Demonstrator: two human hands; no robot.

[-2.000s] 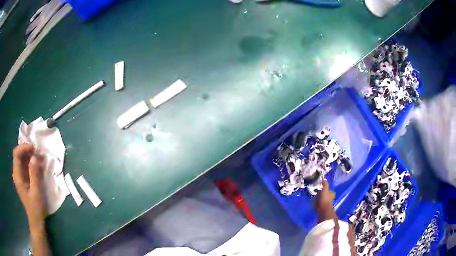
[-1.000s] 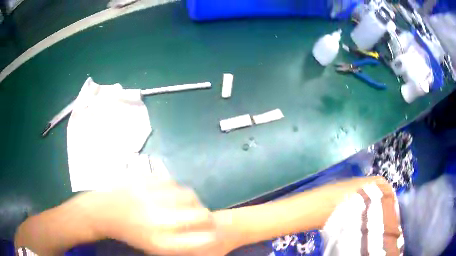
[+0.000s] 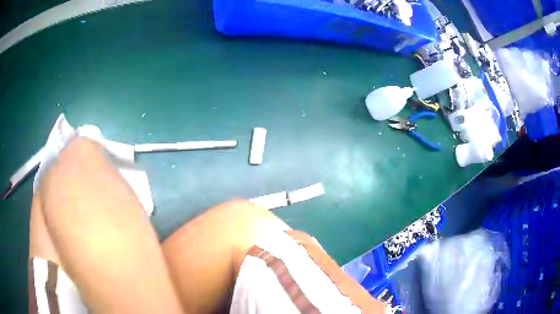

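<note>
My left hand [image 3: 92, 202] and my right hand [image 3: 209, 233] are large and blurred at the lower left, over the white cloth [image 3: 141, 184]. They overlap, and their fingers cannot be made out, nor anything they may hold. A pale pen-like tool with a dark tip [image 3: 24, 172] sticks out left of the cloth. A pale rod [image 3: 187, 146] lies from the cloth's upper right edge. A short white strip [image 3: 258, 146] stands beyond the rod's end. Two more strips lie below, one whole [image 3: 306, 193] and one partly covered by my right arm [image 3: 270, 200].
A blue bin [image 3: 295, 24] with white and dark parts is at the bench's back. A squeeze bottle [image 3: 385, 102], blue-handled cutters [image 3: 414, 130] and larger white bottles [image 3: 476, 132] are at the right. Bins of parts [image 3: 414, 236] and plastic bags [image 3: 466, 270] lie beyond the bench edge.
Two seconds ago my right hand was in a blue bin below the bench; now it is over the bench near the cloth. The view has shifted, showing more of the back bin.
</note>
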